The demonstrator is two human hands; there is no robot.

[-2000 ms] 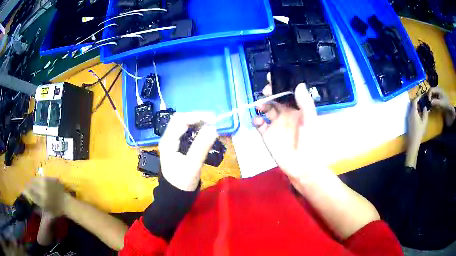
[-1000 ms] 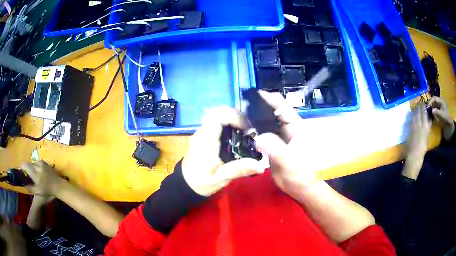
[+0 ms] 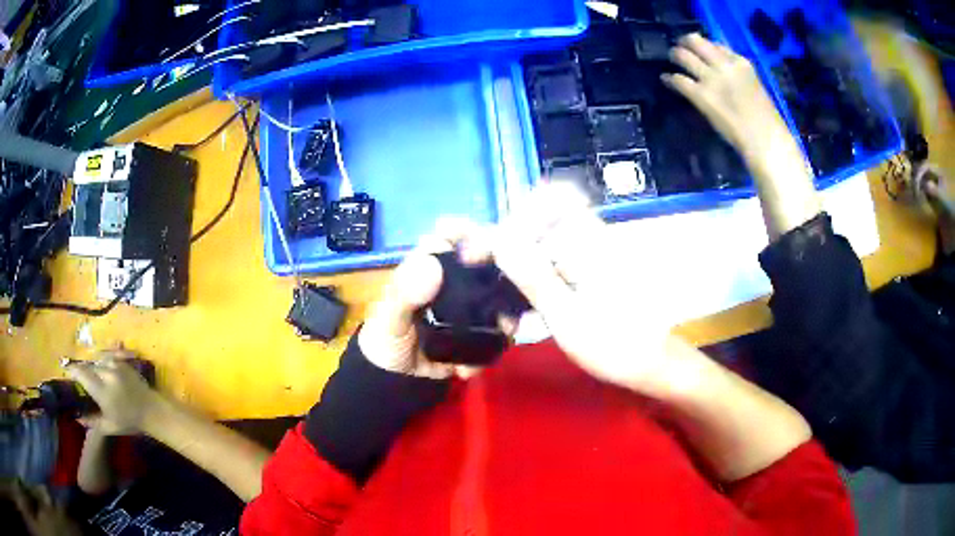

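My left hand (image 3: 403,314) holds a black square unit (image 3: 466,319) low in front of my red top. My right hand (image 3: 565,283) is at the unit's right side, its fingers against or just over it; the hand is overexposed and blurred, so I cannot tell whether it grips anything. The inside of the unit is too dark to make out. A separate black unit (image 3: 317,312) with a white lead lies on the yellow table to the left of my hands.
A blue tray (image 3: 429,168) ahead holds several wired boards (image 3: 350,223). Another person's hand (image 3: 723,89) reaches over the tray of black shells (image 3: 613,128). A black-and-white box (image 3: 136,225) stands left. A neighbour's hand (image 3: 110,393) works at lower left. A white sheet (image 3: 723,262) lies right.
The dark piece held up by my right hand is now down at the unit in my left hand. The right neighbour's arm has reached over the shell tray.
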